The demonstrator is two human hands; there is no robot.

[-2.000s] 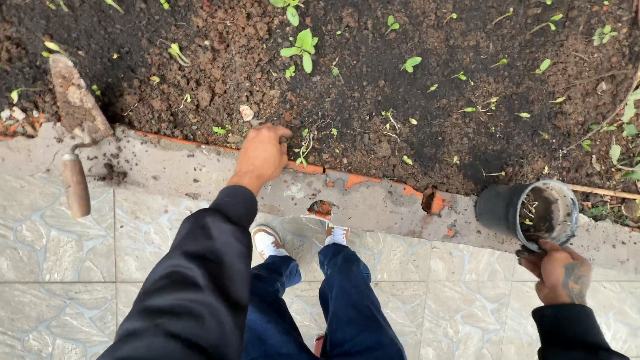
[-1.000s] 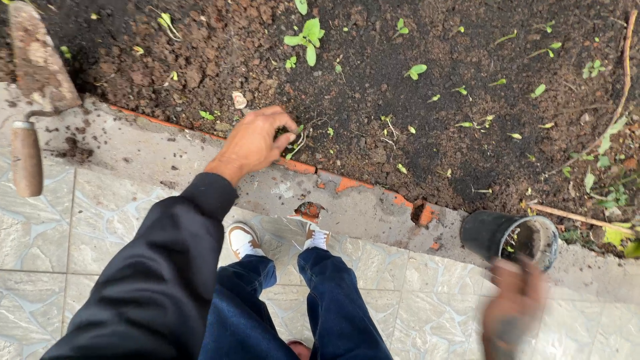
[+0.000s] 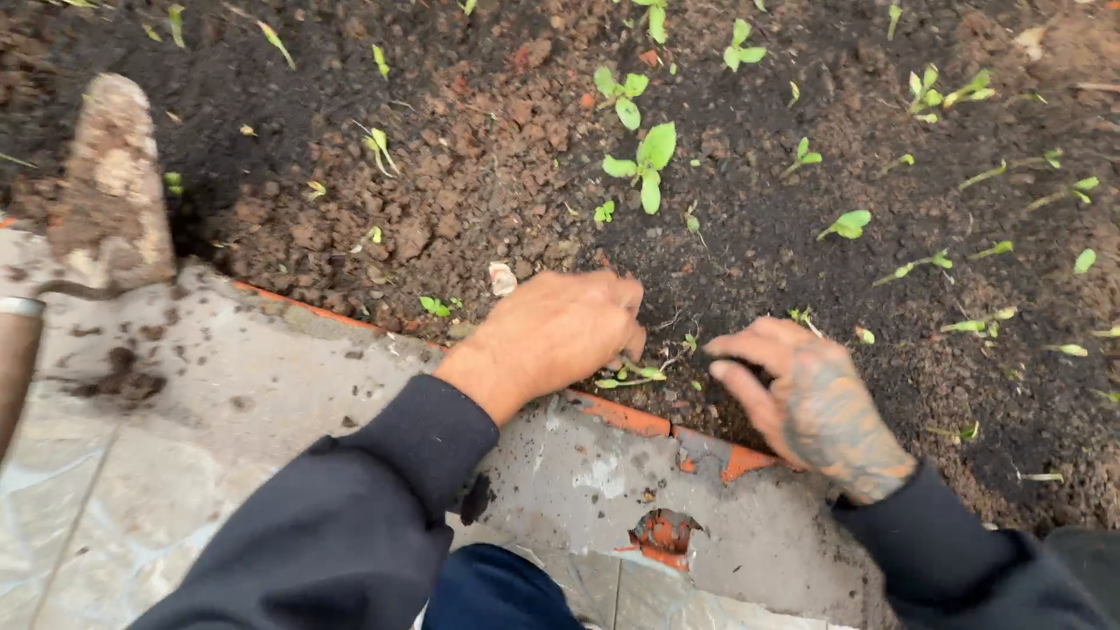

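My left hand [image 3: 560,332] is down at the soil near the bed's edge, its fingers curled over uprooted seedlings [image 3: 637,376] with pale stems and roots. Whether its fingertips grip one is hidden. To its right, my right hand [image 3: 801,398] rests low over the soil, thumb and index finger apart, with nothing visible between them. Small green seedlings [image 3: 652,162] stand in the dark soil [image 3: 744,254] beyond both hands, and other limp ones lie scattered about. A dirt-covered trowel [image 3: 118,188] with a wooden handle lies at the left, across the edge of the bed.
A cement-topped brick border [image 3: 595,472] with a broken hole runs below my hands, beside stone-patterned floor tiles [image 3: 149,516]. Crumbs of soil [image 3: 122,381] lie on the border near the trowel. Part of a dark pot [image 3: 1089,564] shows at the lower right.
My right hand has let go of the dark pot and moved left to the soil beside my left hand. My left hand stays near the same seedlings. The view has moved closer.
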